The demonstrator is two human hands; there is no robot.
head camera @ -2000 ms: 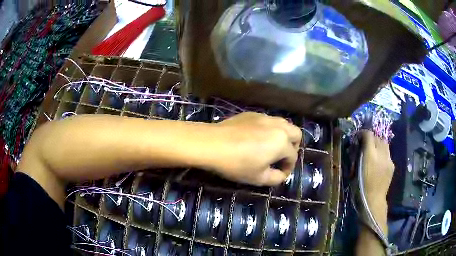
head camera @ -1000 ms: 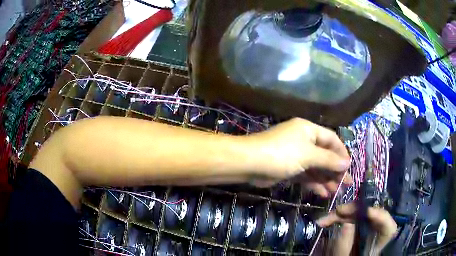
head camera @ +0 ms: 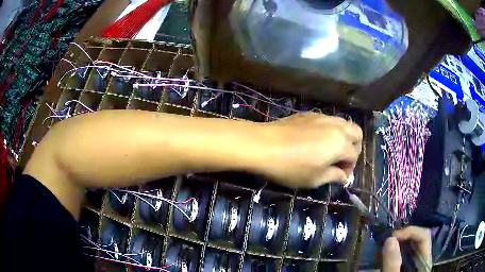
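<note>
My left hand [head camera: 319, 151] reaches across the divided carton [head camera: 319, 201]. Its fingertips are pinched at a right-hand cell, with a small white end of a lead wire [head camera: 349, 180] showing there; the rest of the wire is hidden. My right hand [head camera: 408, 245], cut by the bottom edge, grips a dark soldering iron [head camera: 380, 226]. The iron's pale tip points up-left, close below my left fingertips; contact cannot be told. Round dark speakers [head camera: 270, 228] stand on edge in the cells. Some at the left and back have white and pink leads draped over them.
A brown hood [head camera: 340, 87] with a clear window overhangs the carton's back. A red-and-white wire bundle [head camera: 407, 159] lies right of the carton, beside a black device [head camera: 452, 175] and white spools [head camera: 468, 117]. Green-and-red wired pieces [head camera: 32, 69] fill the left.
My left hand has moved from the carton's right edge back over the cells. My right hand has moved slightly right and down, and the iron's tip now shows near my left fingertips.
</note>
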